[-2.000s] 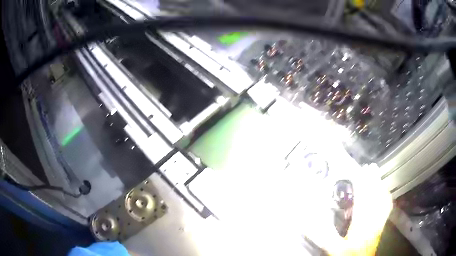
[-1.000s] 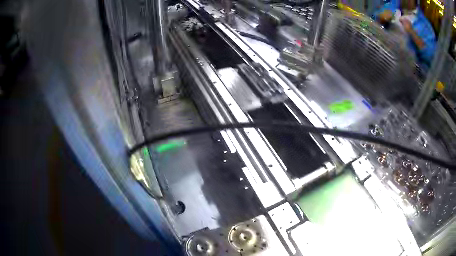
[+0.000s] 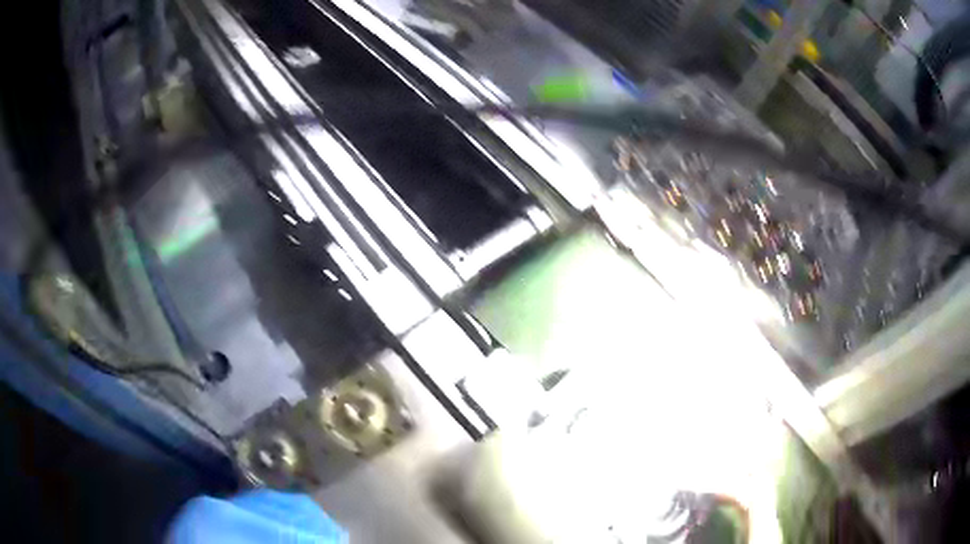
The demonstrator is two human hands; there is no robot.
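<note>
A silvery-tan seat plate (image 3: pixel 311 430) with two shallow round discs lies at the lower left. A blue glove or sleeve (image 3: pixel 258 520) shows at the bottom edge just below it; no fingers can be made out, so my left hand's state is unclear. A pale, blurred, rounded shape (image 3: pixel 484 483), perhaps my right hand, lies in the glare at bottom centre. Near the bottom edge, a round part (image 3: pixel 681 515) with dark and reddish edges is mostly washed out. Whether a hand holds it cannot be told. The green belt (image 3: pixel 542 292) runs into the glare.
Bright aluminium rails (image 3: pixel 367 197) edge a dark channel. A clear blister tray (image 3: pixel 840 228) with copper-glinting parts (image 3: pixel 761 239) is at the right. A blurred black cable (image 3: pixel 681 125) crosses the upper view. A pale frame post (image 3: pixel 904 356) stands at the lower right.
The view has swung down and toward the right from one second ago. The blue shape and blurred pale shape now show at the bottom. The person in blue beyond is out of view.
</note>
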